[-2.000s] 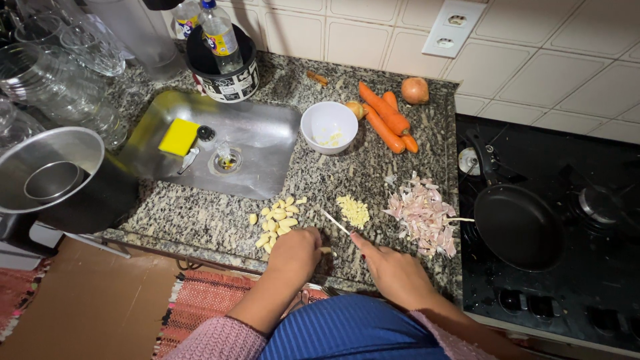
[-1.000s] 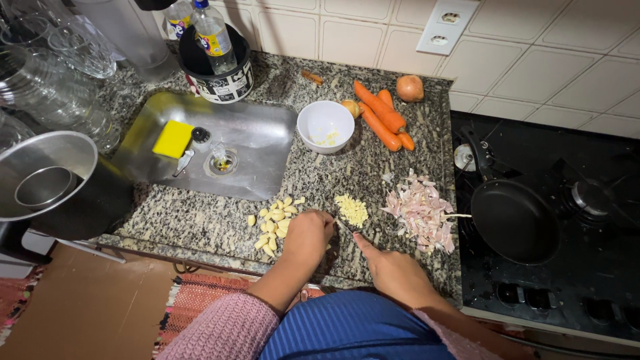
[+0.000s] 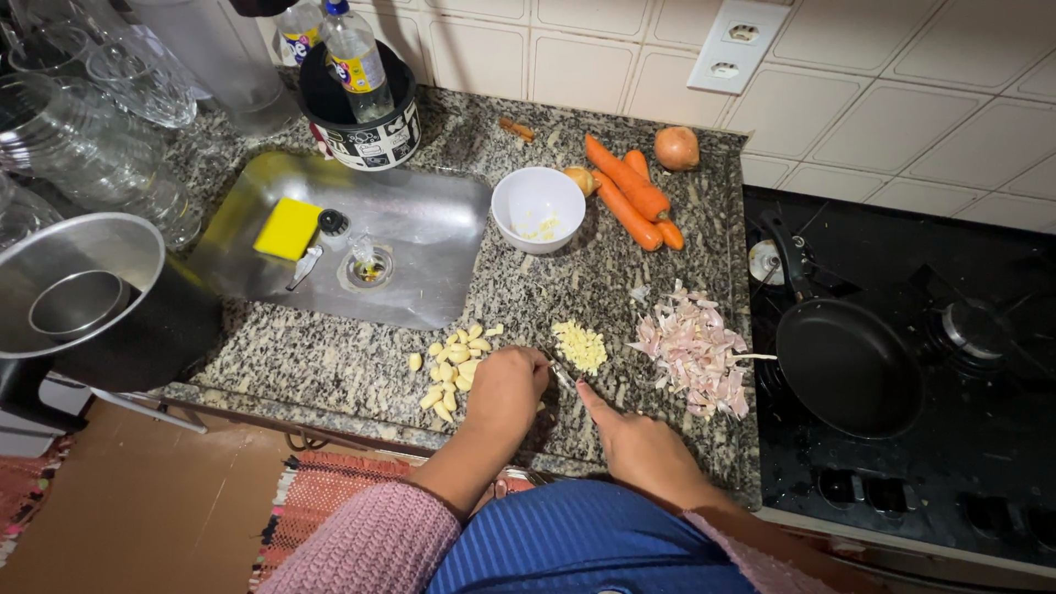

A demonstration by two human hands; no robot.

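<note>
My right hand (image 3: pixel 639 445) grips a knife (image 3: pixel 563 376), index finger stretched along it, its blade pointing up and left over the granite counter. Right beside the blade, my left hand (image 3: pixel 510 388) has its fingers bent down to the counter; whatever they pinch is hidden. Peeled garlic cloves (image 3: pixel 450 367) lie loose just left of my left hand. Beyond the knife is a small heap of chopped garlic (image 3: pixel 580 347). Papery garlic skins (image 3: pixel 697 351) are piled to the right. A white bowl (image 3: pixel 538 210) with bits of garlic inside stands farther back.
Carrots (image 3: pixel 631 198) and an onion (image 3: pixel 676 148) lie near the tiled wall. A steel sink (image 3: pixel 421 247) with a yellow sponge (image 3: pixel 288 228) is at left, beside a large pot (image 3: pixel 148 330). On the black stove (image 3: pixel 907 503) at right sits a frying pan (image 3: pixel 850 367).
Two seconds ago my left hand was nearer the cloves and the knife blade showed plainly. The left hand has since moved right to the blade, which it now partly covers.
</note>
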